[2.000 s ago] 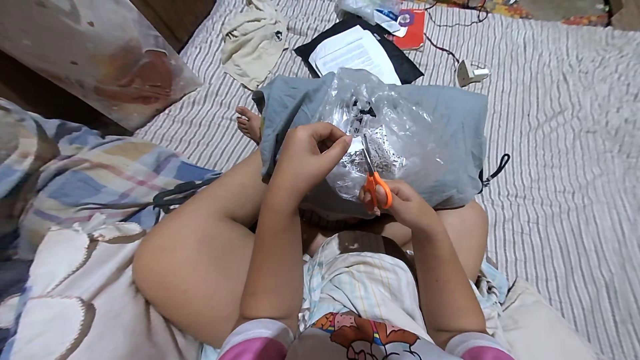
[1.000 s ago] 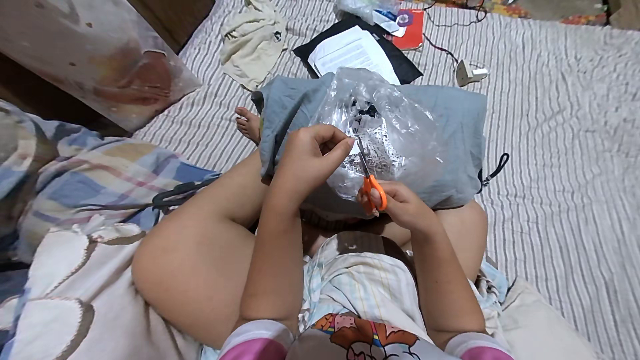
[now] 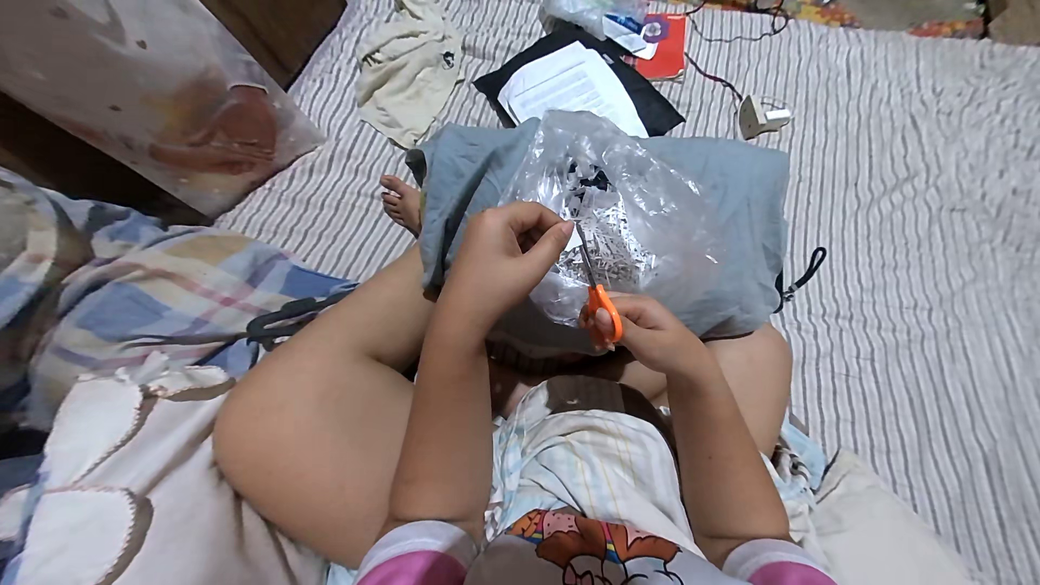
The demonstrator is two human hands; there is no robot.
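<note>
My left hand (image 3: pixel 520 252) pinches a small piece of white paper (image 3: pixel 574 239) between thumb and fingertips. My right hand (image 3: pixel 642 325) holds scissors with orange handles (image 3: pixel 604 315); their blades point up and away, right beside the paper. Whether the blades touch the paper cannot be told. Beneath both hands lies a clear plastic bag (image 3: pixel 674 203) with many small paper shreds (image 3: pixel 613 236) and a few dark scraps showing in it. The bag rests on a grey-blue cloth-covered cushion or bundle (image 3: pixel 747 211) across my lap.
Printed sheets (image 3: pixel 569 85) lie on a black pouch (image 3: pixel 662 114) beyond the bundle. Near them are a red booklet (image 3: pixel 670 49), a white plug adapter (image 3: pixel 757 118) with a cable, and a cream cloth (image 3: pixel 406 77). A plaid blanket (image 3: pixel 179 276) is at my left, on the striped bedsheet (image 3: pixel 910 244).
</note>
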